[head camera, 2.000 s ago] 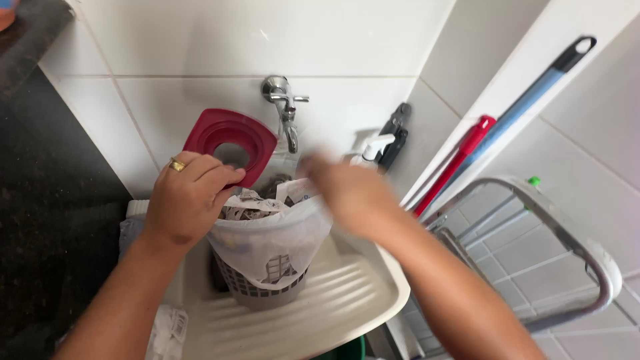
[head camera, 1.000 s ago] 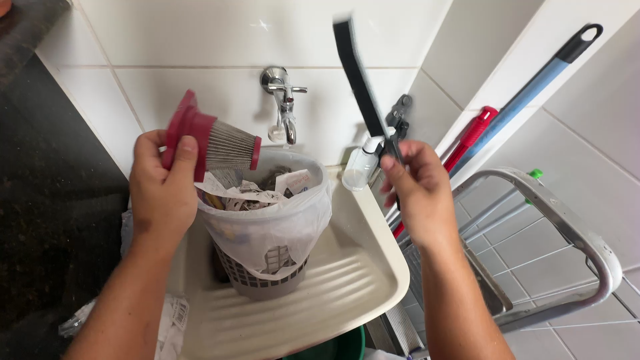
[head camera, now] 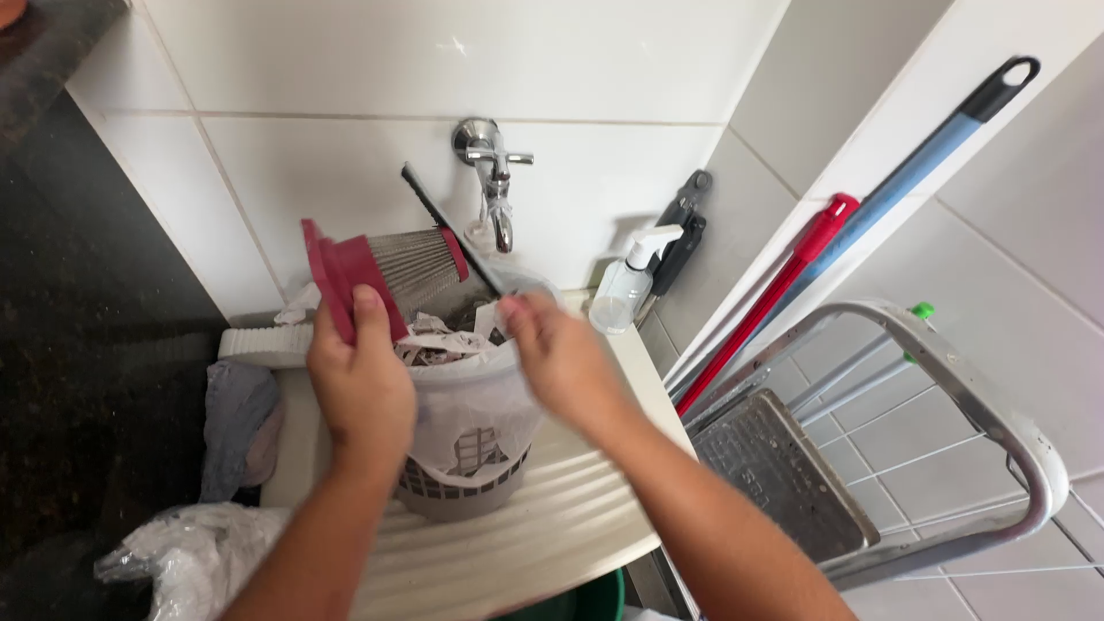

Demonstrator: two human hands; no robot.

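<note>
My left hand (head camera: 362, 379) grips the red rim of a pleated vacuum cleaner filter (head camera: 414, 266), which lies on its side in the air with its narrow end to the right. In my right hand (head camera: 561, 358) is a thin dark brush (head camera: 440, 216), slanting up to the left and passing at the filter's narrow end; whether they touch is hard to tell. Below both stands a grey mesh wastebasket (head camera: 466, 496) lined with a white plastic bag (head camera: 474, 397), holding torn paper (head camera: 444, 341) and dark debris.
The basket stands on a ribbed laundry sink (head camera: 595, 500) under a chrome tap (head camera: 496, 172). A clear spray bottle (head camera: 617, 289) is at the back right corner. Grey cloth (head camera: 241, 423) and a plastic bag (head camera: 207, 561) lie left. A metal stepladder (head camera: 1026, 448) and red pole (head camera: 759, 328) stand right.
My right hand has brought the brush down and left to the filter from its raised position. The filter is still in my left hand, now lower and nearer the basket's opening.
</note>
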